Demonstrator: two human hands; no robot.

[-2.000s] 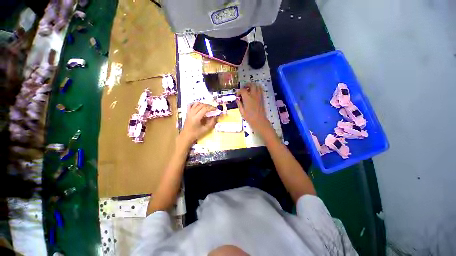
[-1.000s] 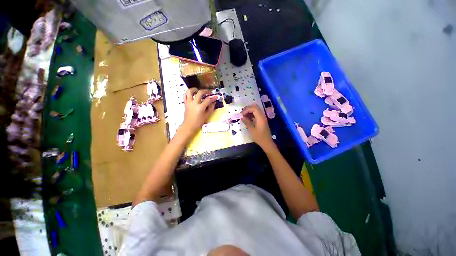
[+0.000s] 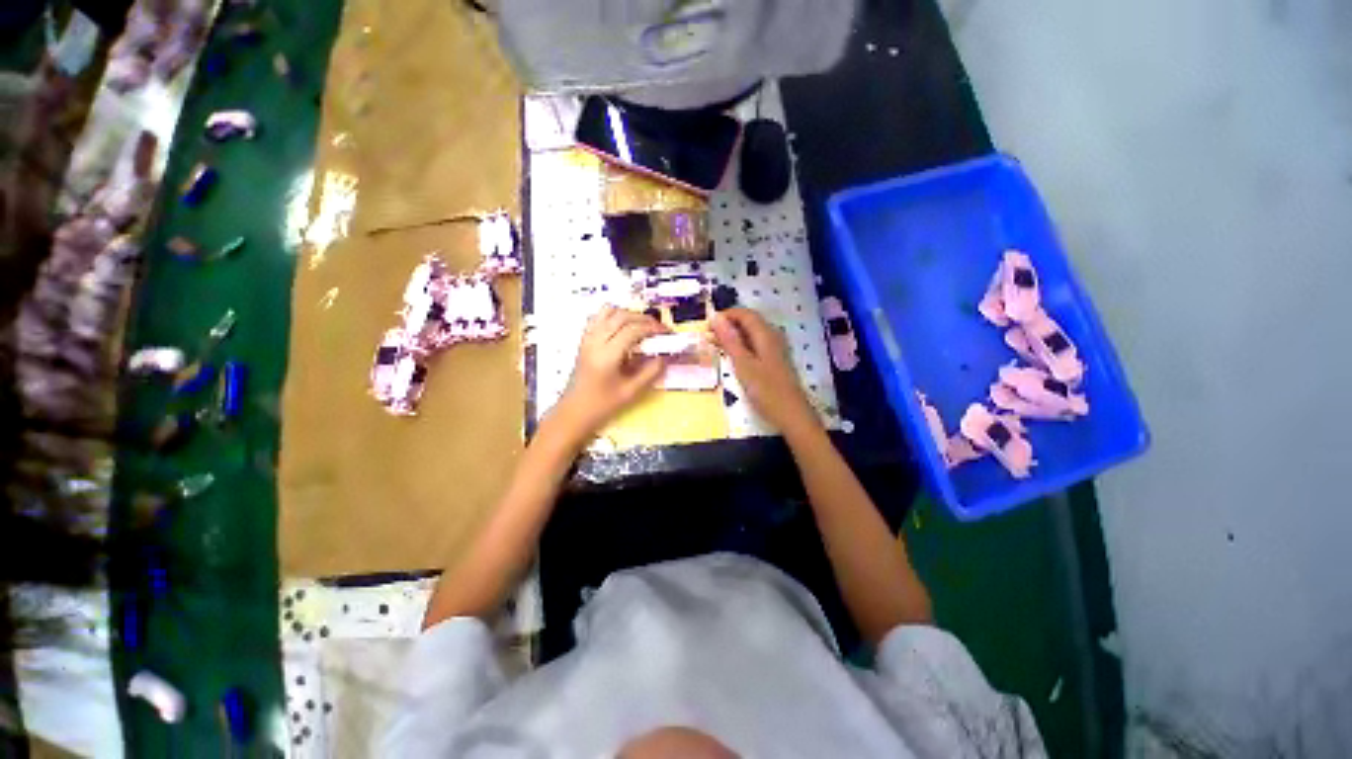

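Note:
A pink plastic piece [image 3: 676, 344] lies between my hands, just in front of the small black locating blocks [image 3: 685, 310]. My left hand [image 3: 617, 359] is at its left end with the fingers closed on it. My right hand [image 3: 752, 358] is at its right end, fingertips near the right black block; whether it grips the piece is too small to tell. Another pale pink piece [image 3: 688, 377] lies flat on the yellow base sheet [image 3: 667, 421] nearer to me. My fingers hide parts of the upper piece.
The blue bin [image 3: 908, 371] with several pink pieces stands right. A pink piece [image 3: 839, 334] lies beside it. Several pink pieces [image 3: 472, 309] lie on the brown sheet [image 3: 386, 489] left. A smartphone [image 3: 660, 143], mouse [image 3: 765, 160] and machine housing [image 3: 675, 52] are ahead. The green belt [image 3: 208, 445] runs far left.
The view has shifted. My left hand has moved back from the black blocks towards me. My right hand has come in from the right, and both hands are now at the same piece.

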